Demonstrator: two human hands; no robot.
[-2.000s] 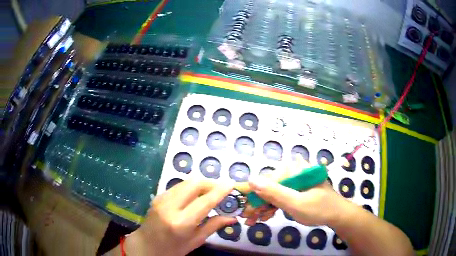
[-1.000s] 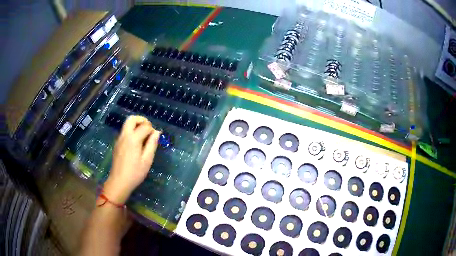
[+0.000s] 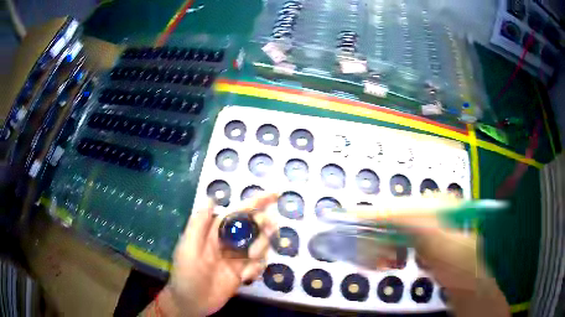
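My left hand (image 3: 207, 263) is over the lower left of the white foam tray (image 3: 347, 121). Its fingers hold a dark round speaker driver (image 3: 238, 231) with a shiny blue centre facing up. My right hand (image 3: 449, 251) is over the tray's right part, strongly blurred. A green-handled probe pen (image 3: 468, 213) shows as a blurred streak at that hand; its tip cannot be made out. A grey blurred shape (image 3: 347, 244) lies left of the right hand; I cannot tell what it is. Black recesses with tan centres and some silvery discs show in the tray.
A clear blister tray (image 3: 118, 207) with black rows of parts is at left. Clear trays with paper labels (image 3: 353, 65) stand at the back. Slanted filled trays (image 3: 37, 117) are far left. Yellow and red tape (image 3: 347, 106) crosses the green mat. A red lead is at right.
My left hand has come from the left blister tray to the white tray, with a driver now clearly in its fingers. My right hand and the green pen, out of view one second ago, are back in view.
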